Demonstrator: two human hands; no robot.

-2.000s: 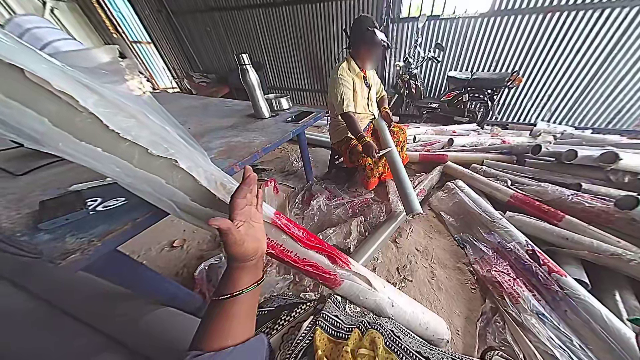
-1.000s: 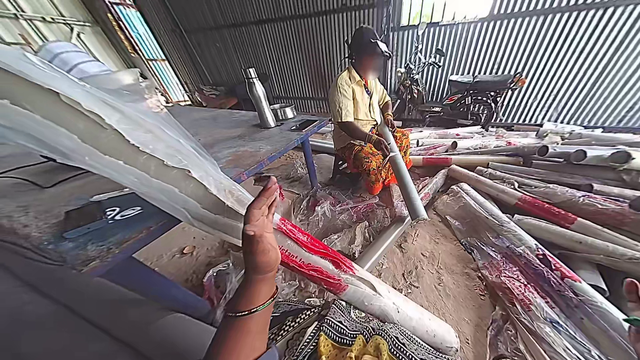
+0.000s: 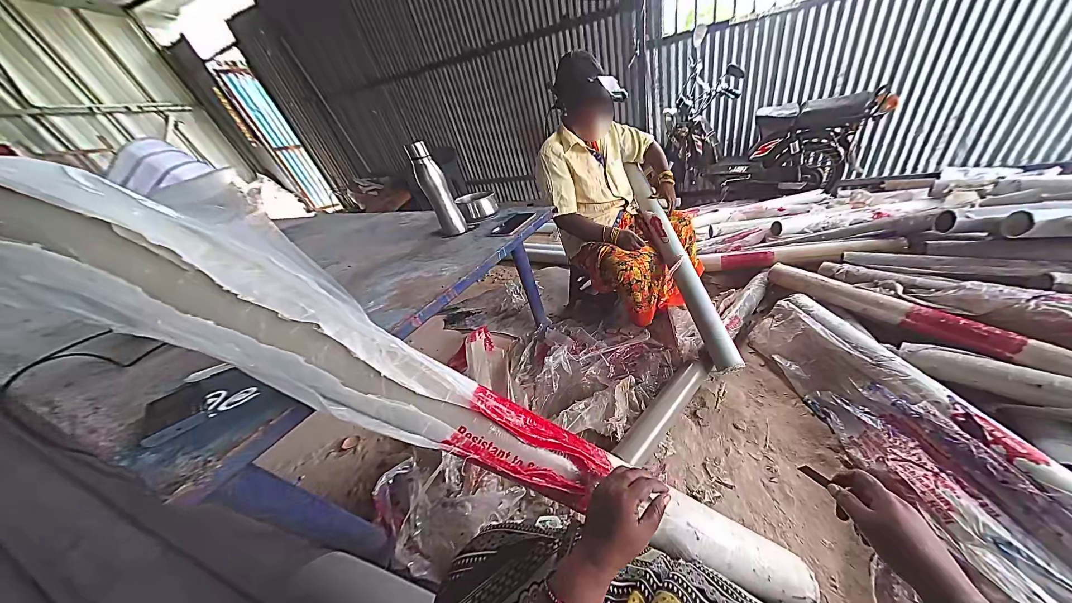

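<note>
A long pale pipe point(image 3: 729, 540) slants across my lap, its near end at the lower right. Slit clear plastic wrapping point(image 3: 335, 335) with a red printed band point(image 3: 536, 444) hangs loosely around its upper part. My left hand point(image 3: 624, 519) grips the pipe and wrapping just below the red band, fingers curled over the top; what lies under the palm is hidden. To the right of the pipe, above the dirt floor, my right hand point(image 3: 879, 515) holds a thin dark blade-like tool point(image 3: 814, 476), its tip pointing up and left.
A seated person point(image 3: 607, 184) holds a grey pipe point(image 3: 691, 285) opposite me. At left stands a blue-edged table point(image 3: 452, 285) with a steel flask point(image 3: 435, 188) and a bowl. Crumpled plastic point(image 3: 586, 377) litters the floor. Many pipes point(image 3: 938, 322) lie at right, before a motorcycle point(image 3: 796, 138).
My left hand has moved down the pipe from above the red band to below it, and its fingers have closed. My right hand has come further into view with the blade-like tool.
</note>
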